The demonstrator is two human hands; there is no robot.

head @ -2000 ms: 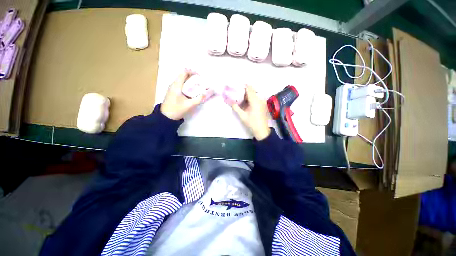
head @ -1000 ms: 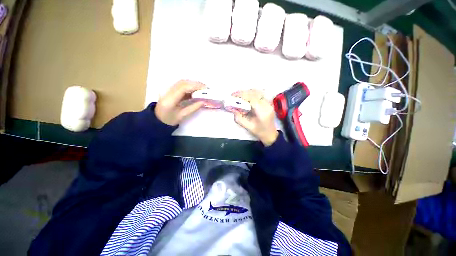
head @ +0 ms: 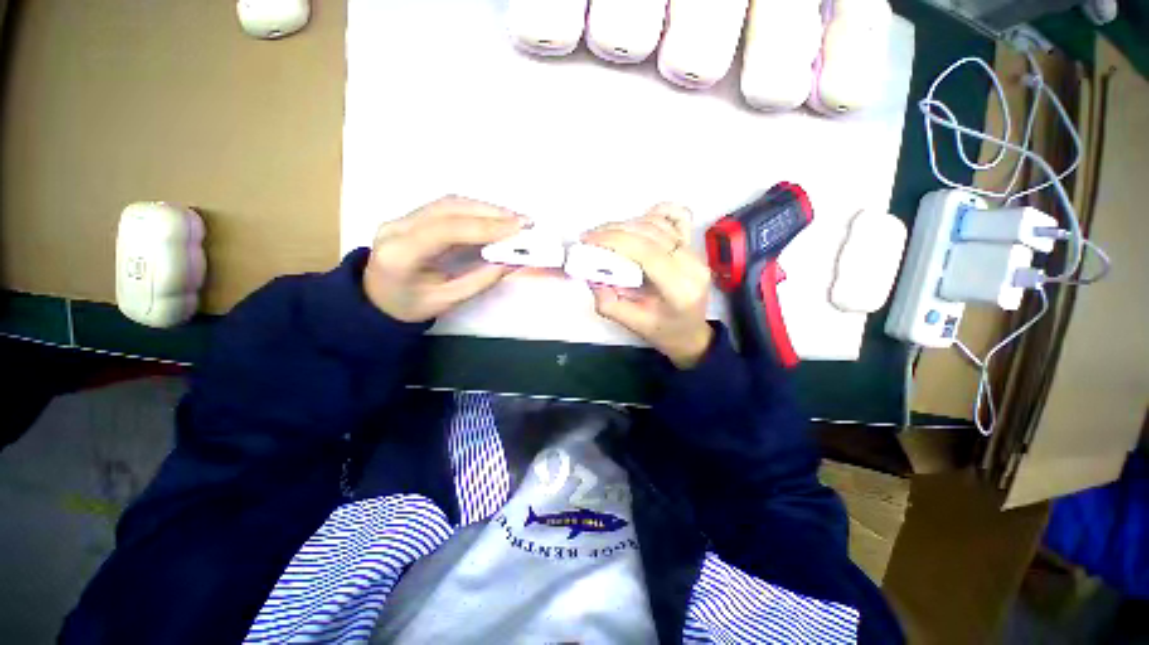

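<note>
My left hand [head: 435, 257] holds a white hand warmer half [head: 522, 253] by its left side, with its small dark port slot facing me. My right hand [head: 659, 280] holds another hand warmer half [head: 604, 266], its port slot also showing. The two halves are end to end, close together, above the white paper sheet [head: 435, 126]; I cannot tell whether they touch. The fingers hide parts of both halves. The red and black infrared thermometer [head: 760, 267] lies on the paper just right of my right hand.
Several cream hand warmers [head: 704, 40] stand in a row along the far side. A single warmer [head: 867, 261] lies right of the thermometer. A power strip [head: 932, 270] with chargers and white cables is farther right. A paired warmer [head: 160, 263] sits on cardboard [head: 258, 151] at left.
Both hands have turned the halves so their white port ends face me, and have brought them closer together. The view has shifted, so the far row sits higher and partly out of frame.
</note>
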